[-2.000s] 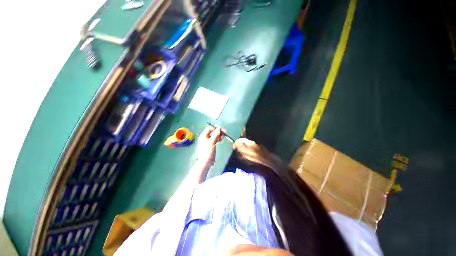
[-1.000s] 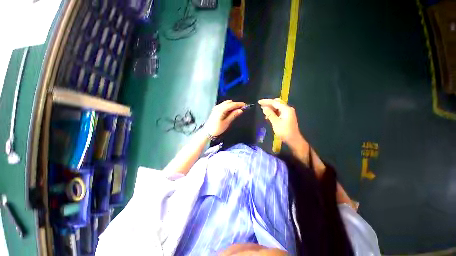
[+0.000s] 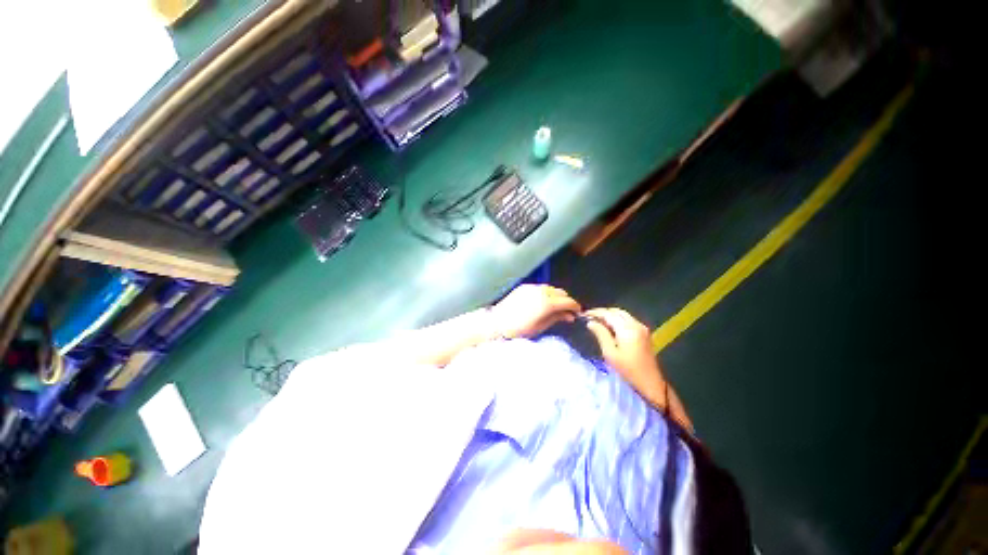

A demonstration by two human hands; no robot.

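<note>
My left hand and my right hand are close together in front of my body, at the lower middle of the view. Between their fingertips is a small dark item, too small and blurred to name. Both hands are bare, with the fingers pinched around it. The hands are just off the front edge of the green bench.
On the bench are a calculator, black cable, a small green bottle, dark slotted parts, a paper sheet and an orange holder. Blue-purple bins line the back. A yellow line crosses the floor.
The view has turned along the bench, bringing the calculator and bottle into sight. My hands have come closer together, the small dark item now between them.
</note>
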